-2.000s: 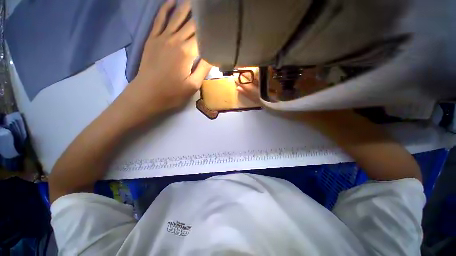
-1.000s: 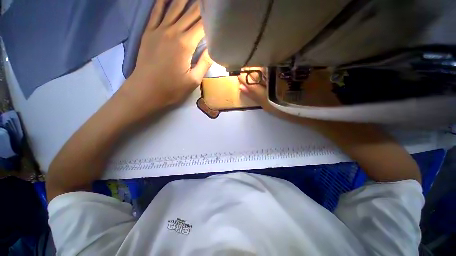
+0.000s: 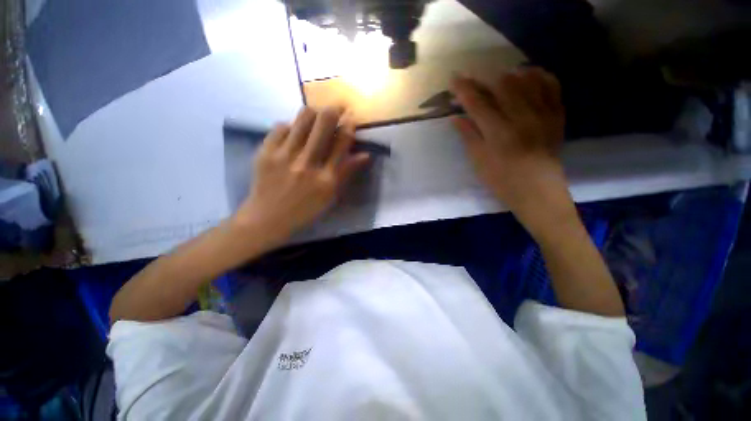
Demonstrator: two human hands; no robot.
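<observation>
My left hand (image 3: 300, 168) is at the table's front part, fingers bent over a blurred grey fabric panel (image 3: 240, 160) with a dark edge. The panel shows on both sides of the hand and reaches the table's front edge. My right hand (image 3: 519, 123) is right of the machine bed (image 3: 395, 103), closed around thread snips (image 3: 440, 100); only the dark pointed blades show, aimed left. The needle area of the sewing machine (image 3: 402, 49) is washed out by the lamp.
Another blue-grey panel (image 3: 123, 57) lies flat at upper left on the white table (image 3: 140, 189). A dark fabric pile (image 3: 593, 90) is at right. Blue baskets (image 3: 683, 263) are below the front edge. A pale bundle (image 3: 25, 197) is at far left.
Both hands have come back from the needle area toward me. The left hand has brought a grey panel to the front edge. Snips now show in the right hand. The view has shifted.
</observation>
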